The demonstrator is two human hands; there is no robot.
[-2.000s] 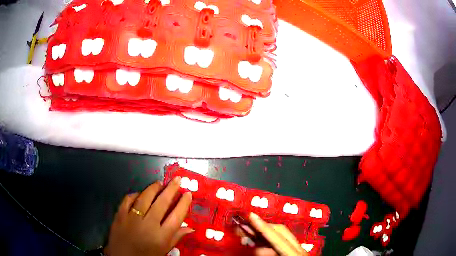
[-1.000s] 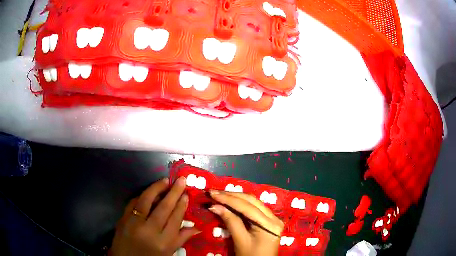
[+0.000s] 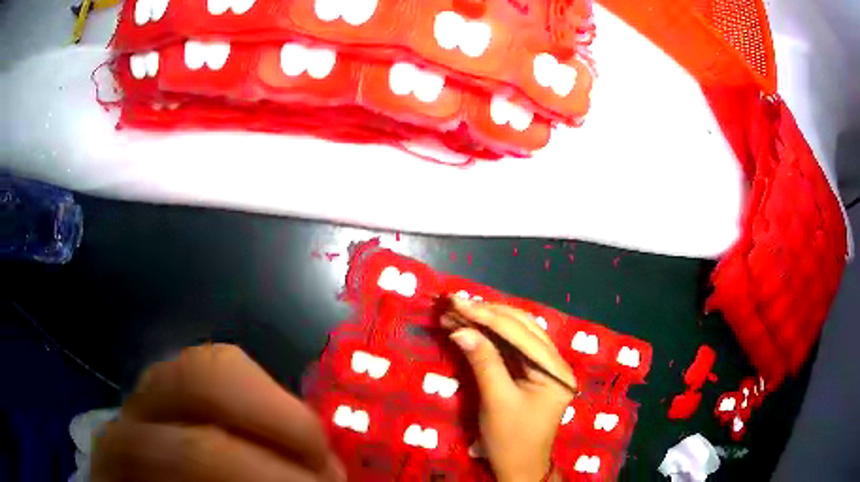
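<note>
A red moulded sheet (image 3: 372, 391) with paired white ovals lies on the dark green tabletop (image 3: 236, 282). My right hand (image 3: 514, 386) is over the sheet's middle and holds dark, slim tweezers (image 3: 523, 354) like a pen. Their tip end is at the sheet's upper rows, partly hidden by my fingers. My left hand (image 3: 222, 424) is blurred at the lower left, its fingers curled, near the sheet's left edge. I cannot tell whether it holds anything. Tiny red bits (image 3: 547, 259) lie behind the sheet.
A stack of eyed sheets (image 3: 311, 80) lies on the white cover (image 3: 283, 184). A plain red stack (image 3: 787, 254) and orange basket (image 3: 698, 42) are at the right. Loose red pieces (image 3: 686, 403), eyed pieces (image 3: 738, 407) and crumpled tissue (image 3: 691, 457) lie right. A bluish bottle (image 3: 40, 218) is left.
My left hand has come off the sheet and moved toward the lower left. My right hand stays over the sheet with the tweezers. The view has shifted, so the sheet sits higher in it.
</note>
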